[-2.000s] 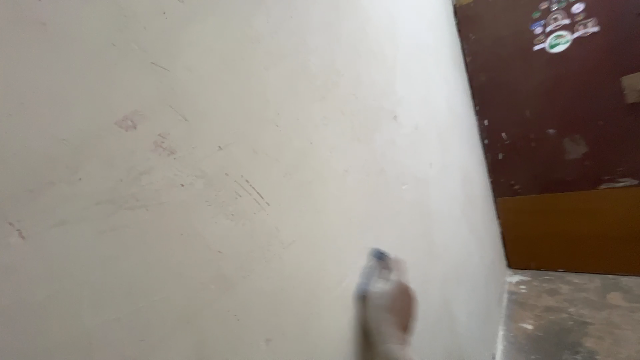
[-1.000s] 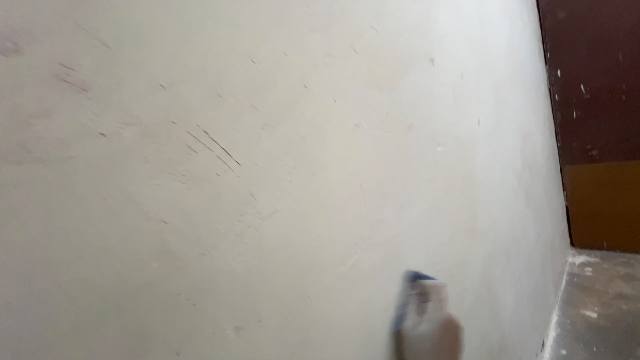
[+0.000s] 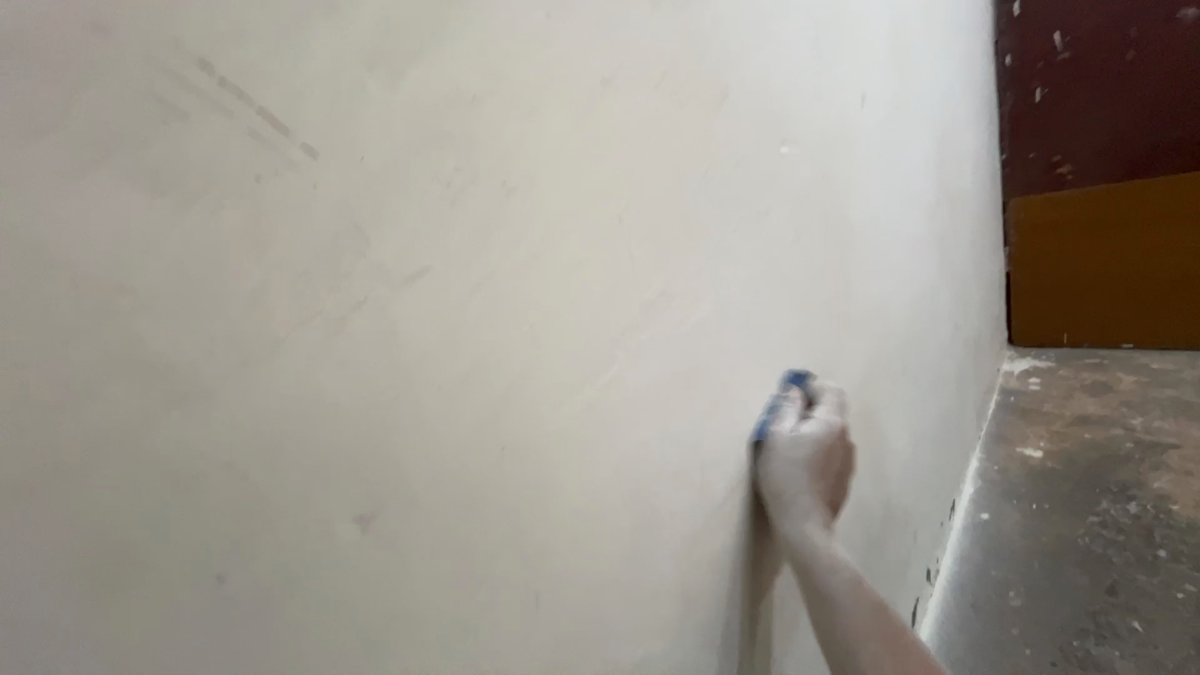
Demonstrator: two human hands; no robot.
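Note:
My right hand (image 3: 811,450) is closed around a small blue block (image 3: 771,414), perhaps a sanding block, pressed to the off-white wall (image 3: 487,375). The block's blue edge shows on the left of my fingers and above them. White dust or paint covers the fingers and the back of the hand. Scratches and faint scuffs mark the wall at the upper left. The hand is slightly blurred, and the block's working face is hidden. My left hand is out of view.
A dark red door or panel (image 3: 1097,94) with pale specks stands at the upper right, above a brown-orange lower panel (image 3: 1106,267). The stained concrete floor (image 3: 1078,525) meets the wall along a white-dusted edge at the right.
My right hand, blurred in both earlier frames, now shows more clearly with the wrist and forearm in view, still holding the blue block. The view has shifted along the wall.

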